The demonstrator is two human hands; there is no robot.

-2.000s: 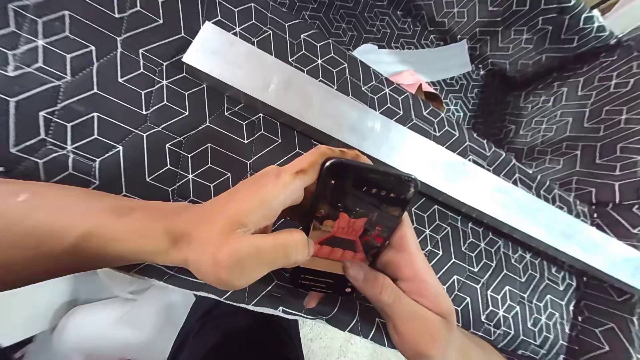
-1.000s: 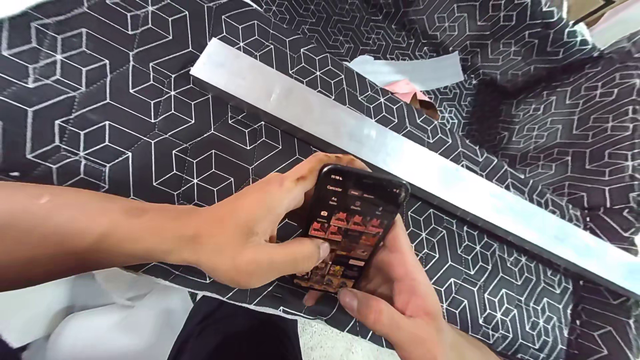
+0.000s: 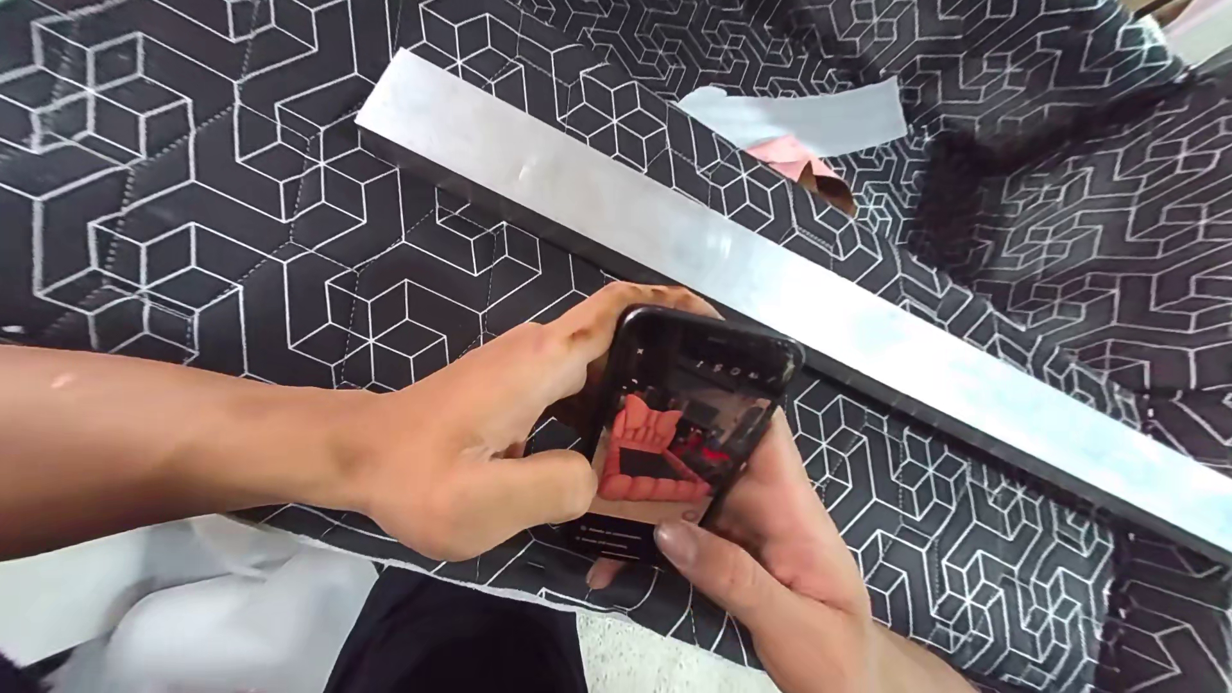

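Note:
A black smartphone (image 3: pixel 688 433) is held between both hands, its lit screen showing a picture of a red tufted bed or sofa frame. My left hand (image 3: pixel 491 433) grips its left side and upper edge, the thumb lying by the left edge of the screen. Around the lower right side wraps my right hand (image 3: pixel 780 549), its thumb at the bottom of the screen and a fingertip showing below the phone. Just beyond the phone, a long metal bar (image 3: pixel 664 221) lies diagonally on black fabric with white geometric lines (image 3: pixel 192 241).
Behind the bar lie a pale grey strip (image 3: pixel 837 120) and a pink scrap (image 3: pixel 784 154) with a brown part. More patterned fabric is bunched at the right, with a dark fuzzy seam. White material (image 3: pixel 231 606) shows below the fabric's near edge at the left.
The phone screen has gone from a page of several small pictures to one large picture of the red furniture. Both hands keep their hold on the phone.

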